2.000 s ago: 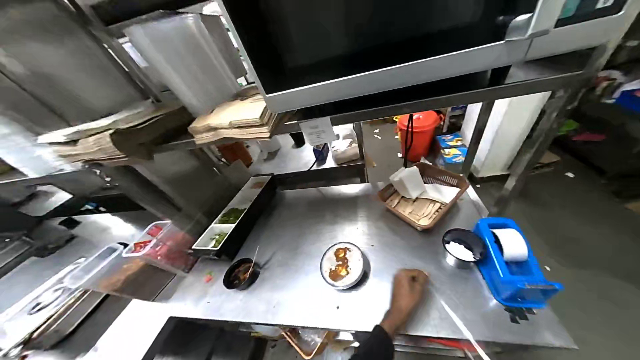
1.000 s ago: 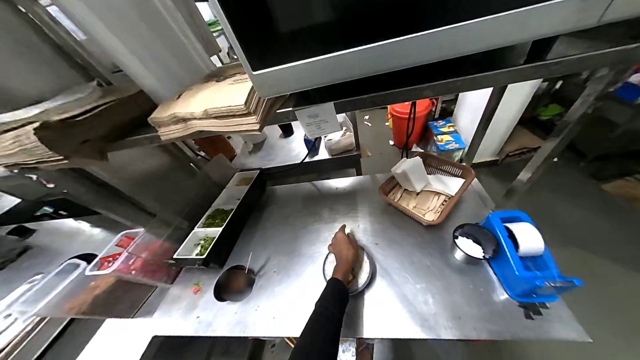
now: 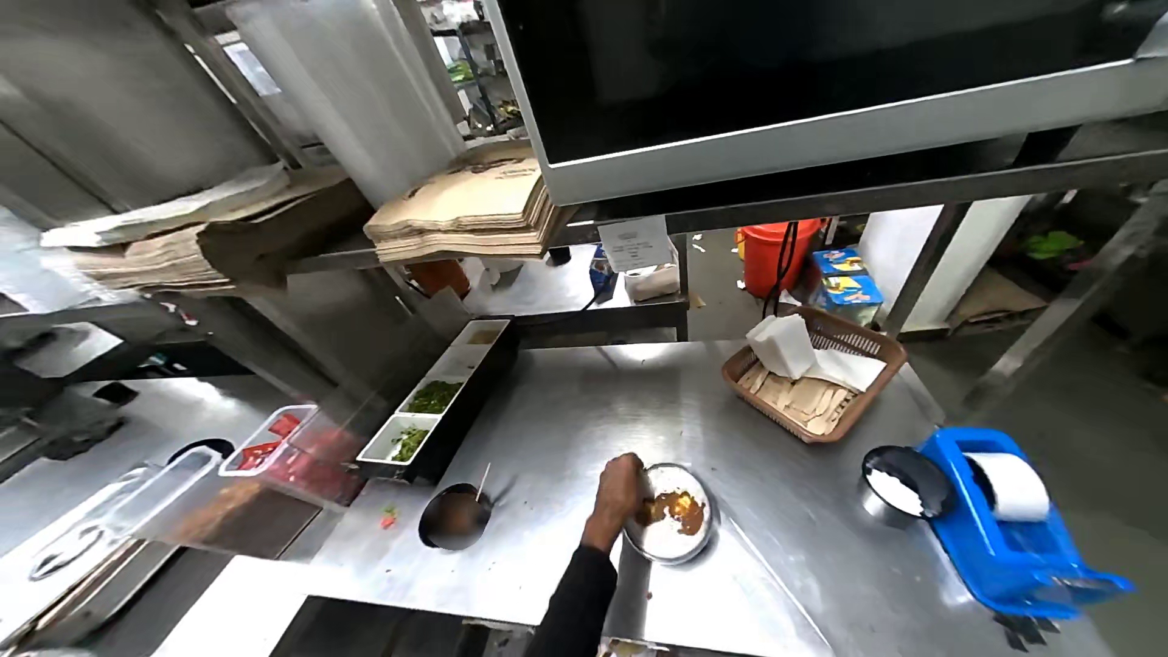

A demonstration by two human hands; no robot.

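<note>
In the head view a round metal bowl (image 3: 673, 538) of white food topped with an orange-brown sauce stands on the steel counter (image 3: 584, 392). My right hand (image 3: 620, 493), in a dark sleeve, is at the bowl's left rim with its fingers bent. Whether it grips the rim or only touches it, I cannot tell. A dark round bowl (image 3: 454, 517) with a thin pale stick or handle stands to the left of the hand. My left hand does not show.
A brown plastic basket (image 3: 803, 374) holds napkins and paper packets. A blue tape dispenser (image 3: 990, 538) and a small metal tin (image 3: 899, 488) stand at right. Black-framed herb containers (image 3: 438, 401) line the left side. Paper bags (image 3: 465, 205) and a black screen (image 3: 785, 73) are overhead.
Two seconds ago my hand was to the right of the food bowl. One second ago it reached over the bowl; now it is at the left rim and the food shows again.
</note>
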